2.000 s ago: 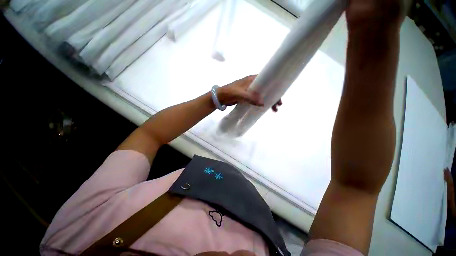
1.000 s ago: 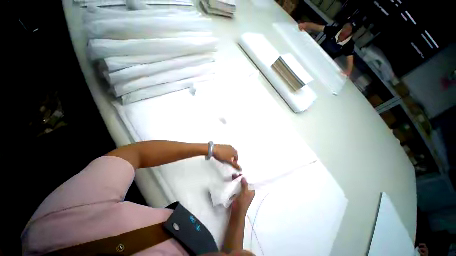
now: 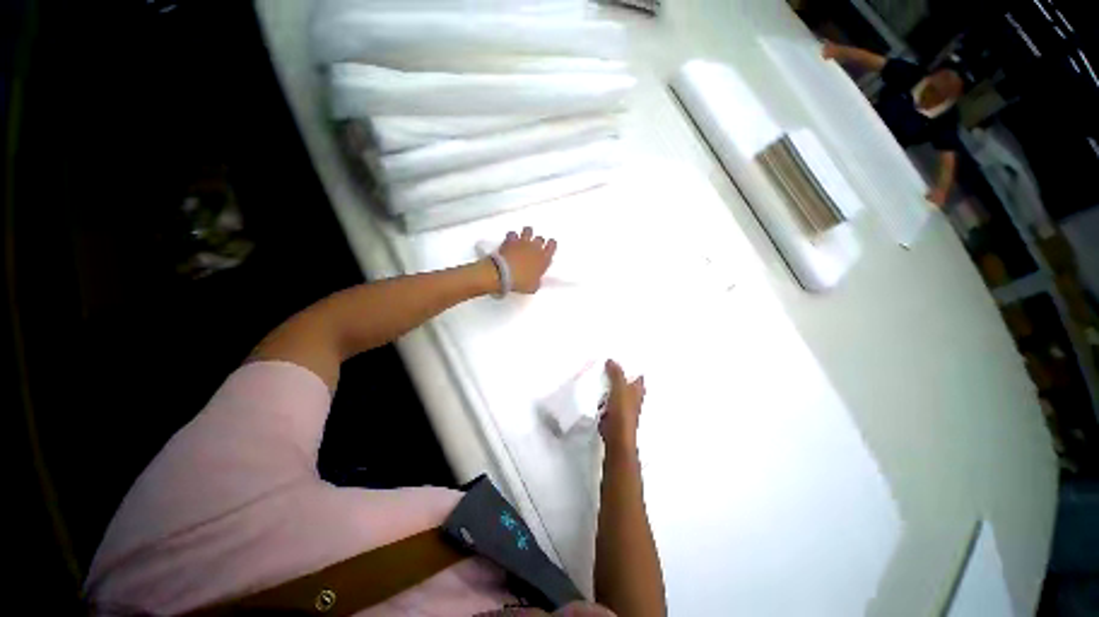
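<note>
A wide stack of thin white sheets [image 3: 735, 446] lies on the pale table in front of me. My left hand [image 3: 526, 262] rests palm down on the stack's upper left part, fingers spread, holding nothing. My right hand [image 3: 622, 400] is lower down over the stack, with a small crumpled white piece [image 3: 576, 404] pinched at its fingers. Whether this piece is loose or part of a sheet cannot be told. Folded white bundles [image 3: 482, 90] lie overlapping in a row beyond my left hand.
A long white padded pack [image 3: 735, 139] bears a grey-beige card stack [image 3: 798, 181] across the table [image 3: 916, 362]. A person [image 3: 922, 103] at the far side has both hands by a long white sheet [image 3: 844, 133]. A white board or stack [image 3: 982, 579] lies at lower right.
The rolled white bundle held two seconds ago is out of my hands. Since one second ago, my left hand has moved up and away from the crumpled piece and opened flat; my right hand stays at it.
</note>
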